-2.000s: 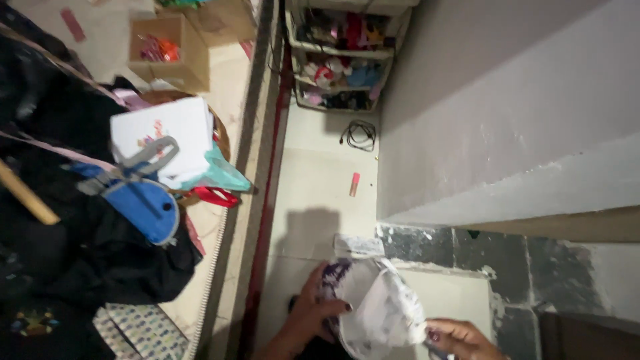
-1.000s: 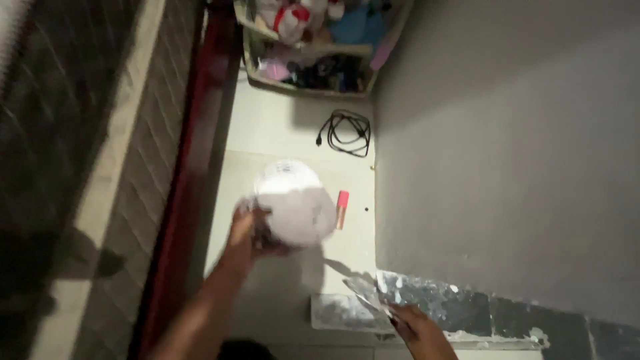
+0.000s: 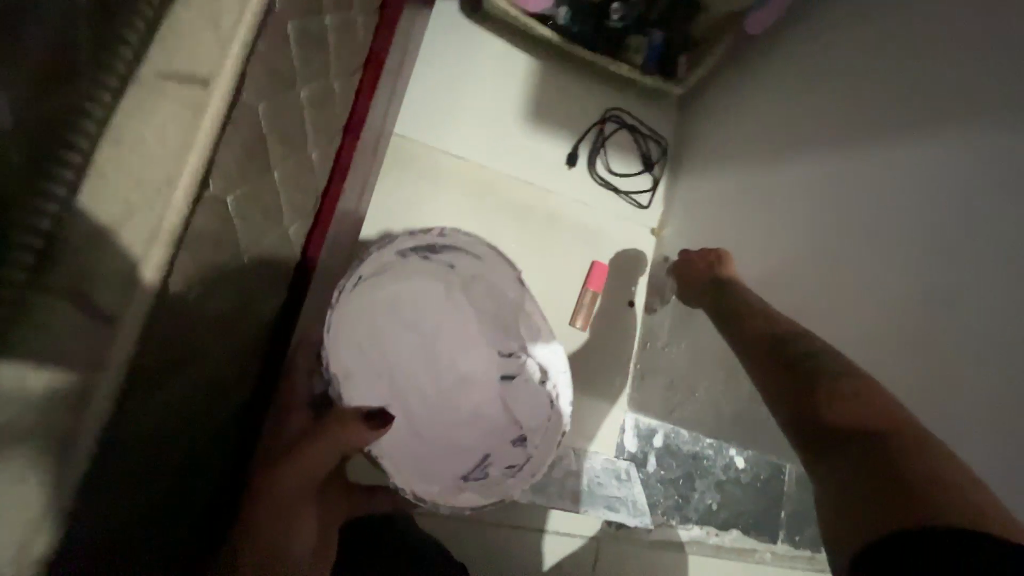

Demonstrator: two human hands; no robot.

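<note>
A round, white-lined container [image 3: 432, 360] with dark marks inside and an uneven rim is gripped by my left hand [image 3: 328, 456], the thumb with dark nail polish over its edge. My right hand [image 3: 704, 276] is stretched out to the foot of the grey wall [image 3: 864, 240], its fingers curled by a pale, blurred patch; whether it holds something there cannot be made out. Between the hands, a small tube with a pink cap [image 3: 589, 296] lies on the pale tiled floor [image 3: 496, 200], beside the shadow of my right arm.
A coiled black cable [image 3: 628, 156] lies on the floor near the wall. Beyond it stands a basket [image 3: 592, 60] of mixed items. A red-edged quilted surface [image 3: 280, 136] runs along the left. Dark, white-spattered tiles [image 3: 704, 472] edge the wall's near end.
My right hand has moved forward to the wall's foot; the flat thing it held a second ago is not clearly visible. The container in my left hand now shows its inside. The view has moved closer.
</note>
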